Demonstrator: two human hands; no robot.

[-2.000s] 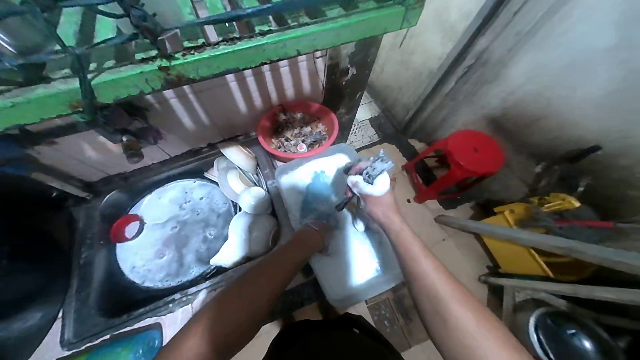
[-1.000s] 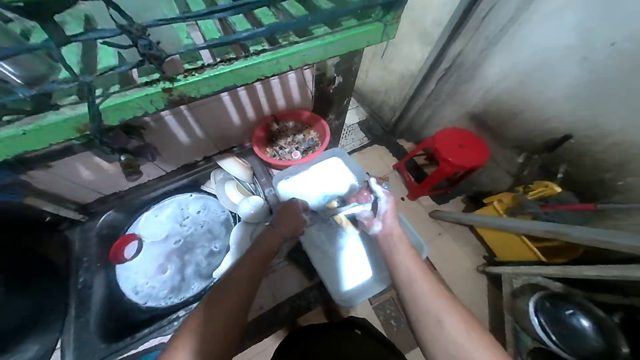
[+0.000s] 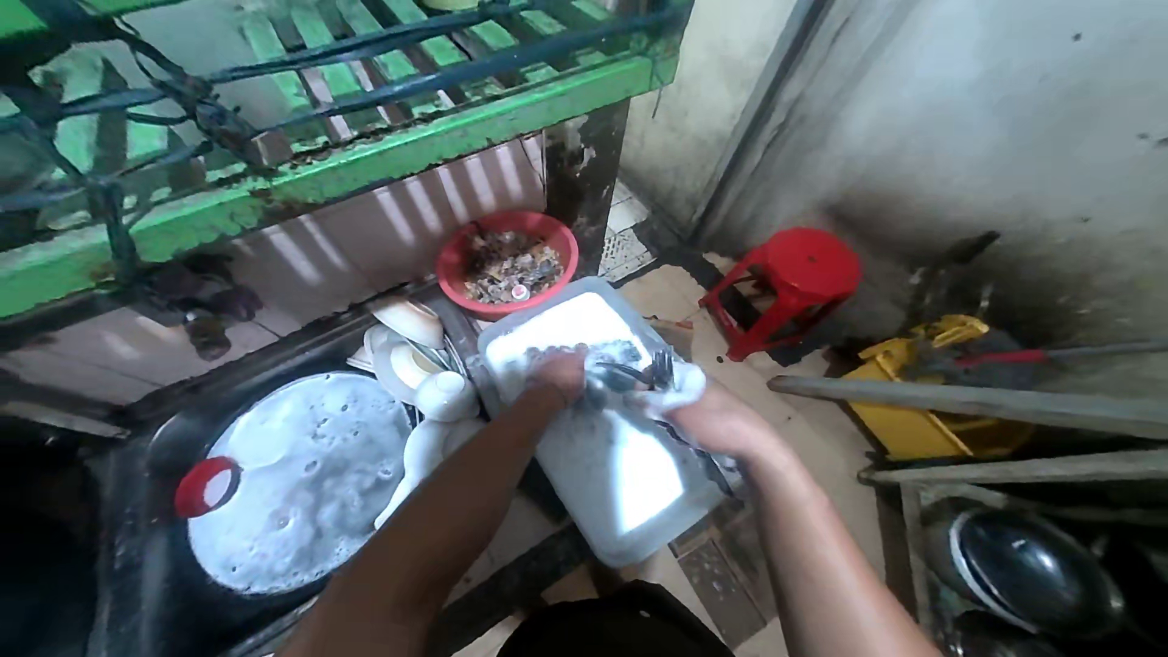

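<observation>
A translucent plastic tub [image 3: 584, 538] with soapy water stands before me, right of the sink. Over its middle, my right hand [image 3: 707, 415] is closed around several metal forks and spoons [image 3: 661, 367], with white suds along the fingers. My left hand [image 3: 558, 376] is low over the tub, close to the cutlery's left ends; its fingers are blurred by foam, and whether it grips anything does not show.
The black sink [image 3: 164, 456] holds a round foamy basin [image 3: 310, 484] with a red cup [image 3: 208, 487]. White dishes [image 3: 406, 360] are stacked between sink and tub. Behind stands a red bowl of scraps [image 3: 507, 308]; at right, a red stool [image 3: 810, 265] and yellow mop bucket [image 3: 903, 415].
The blue-grey thing under my left hand two seconds ago no longer shows clearly. My left hand has moved between frames, and the cutlery in my right hand now points up and left.
</observation>
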